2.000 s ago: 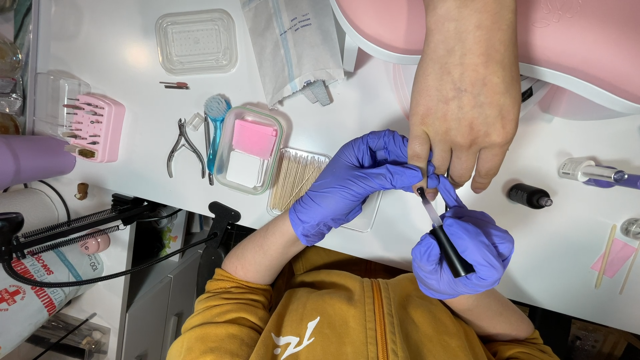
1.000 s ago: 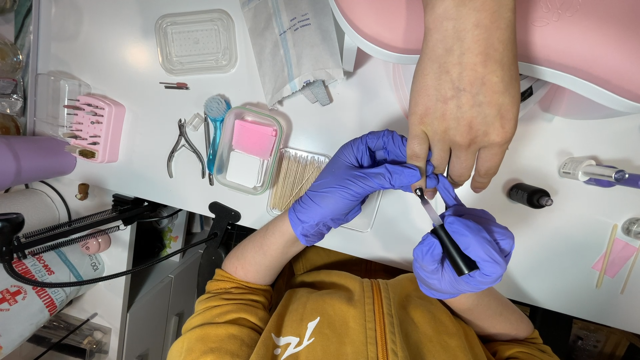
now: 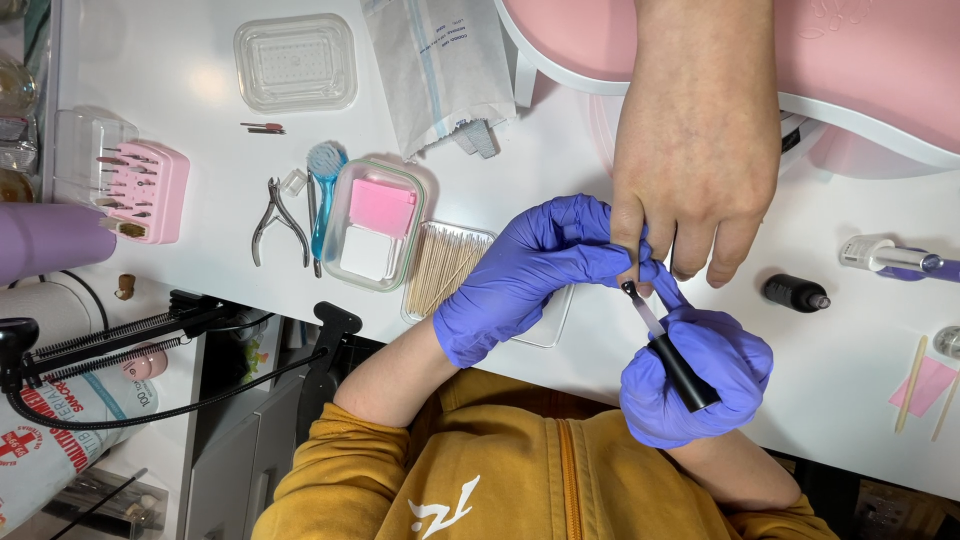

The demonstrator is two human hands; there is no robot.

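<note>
My left hand point(image 3: 536, 266), in a purple nitrile glove, grips a finger of another person's hand point(image 3: 694, 150), which reaches down from the top. In my gloved right hand point(image 3: 694, 375) is a nail polish brush point(image 3: 682, 371) with a black cap handle. Its bristle tip meets the nail of the held finger. One finger of my right hand reaches up beside the other person's fingers. The black polish bottle point(image 3: 795, 292) lies on its side, uncapped, to the right. A tray of wooden sticks point(image 3: 448, 266) sits just left of my left hand.
Left of the sticks are a container with pink and white pads point(image 3: 373, 266), a blue-handled brush point(image 3: 322, 210), cuticle nippers point(image 3: 276, 225) and a pink bit holder point(image 3: 150, 191). A pink-topped armrest point(image 3: 862, 67) stands at the upper right. A polish bottle point(image 3: 870, 253) lies at the right.
</note>
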